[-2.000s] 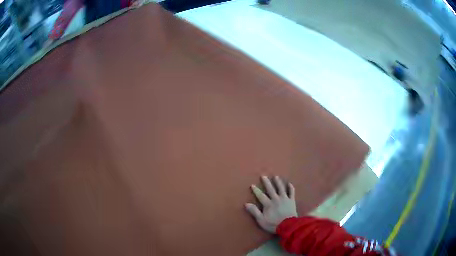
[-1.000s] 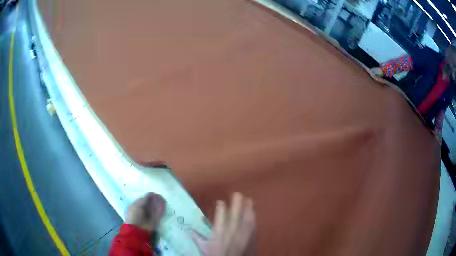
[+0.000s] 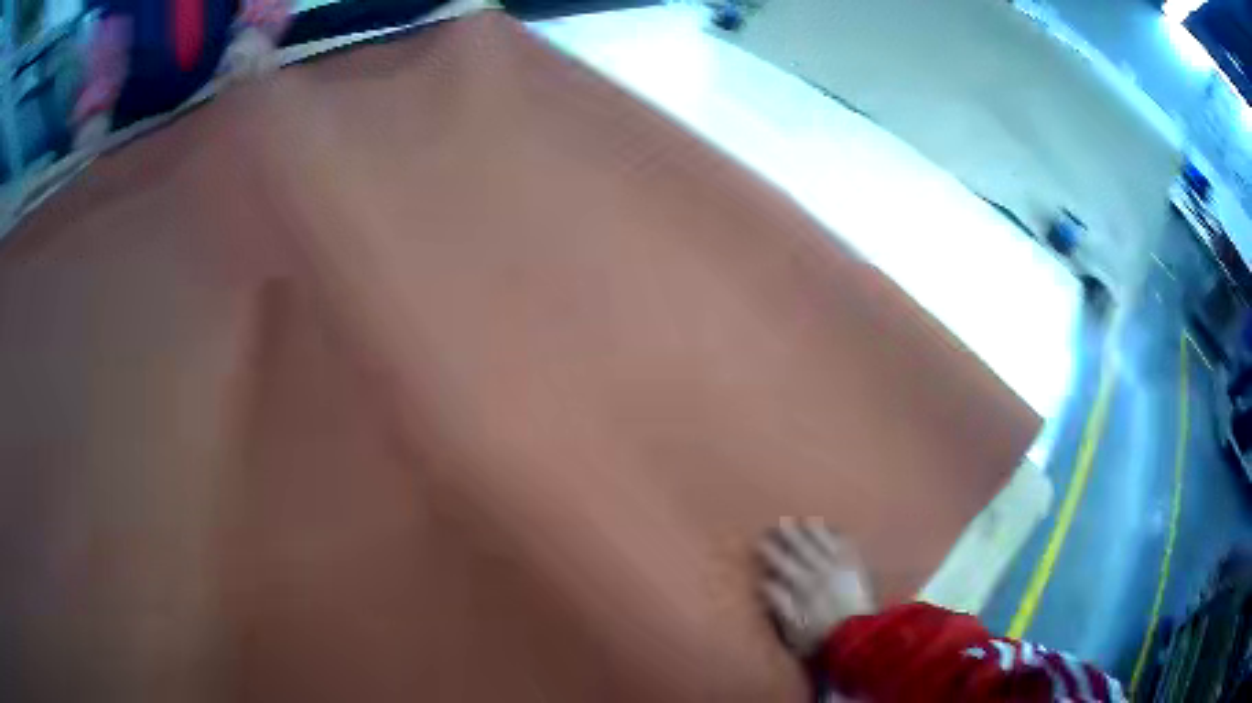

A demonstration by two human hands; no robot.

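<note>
A large rust-brown coated sheet (image 3: 577, 330) covers most of the view, with a long raised crease running from the upper left towards the bottom. My right hand (image 3: 813, 584), in a red sleeve, lies palm down on the sheet near its near right edge. Its fingers are slightly spread and blurred, and it grips nothing visible. My left hand is not in view. Pale material (image 3: 1009, 529) shows beyond the sheet's right edge.
The white table top (image 3: 906, 254) runs along the sheet's far side. A beige sheet (image 3: 961, 96) lies beyond, with a small blue-topped object (image 3: 1065, 231) by its edge. Another person's arms (image 3: 254, 35) reach the far left edge. A yellow-lined floor (image 3: 1126, 453) is at right.
The view has swung left and then back right. My left hand, in view a second ago, is out of the picture. My right hand is on the sheet again, and the crease looks longer than two seconds ago.
</note>
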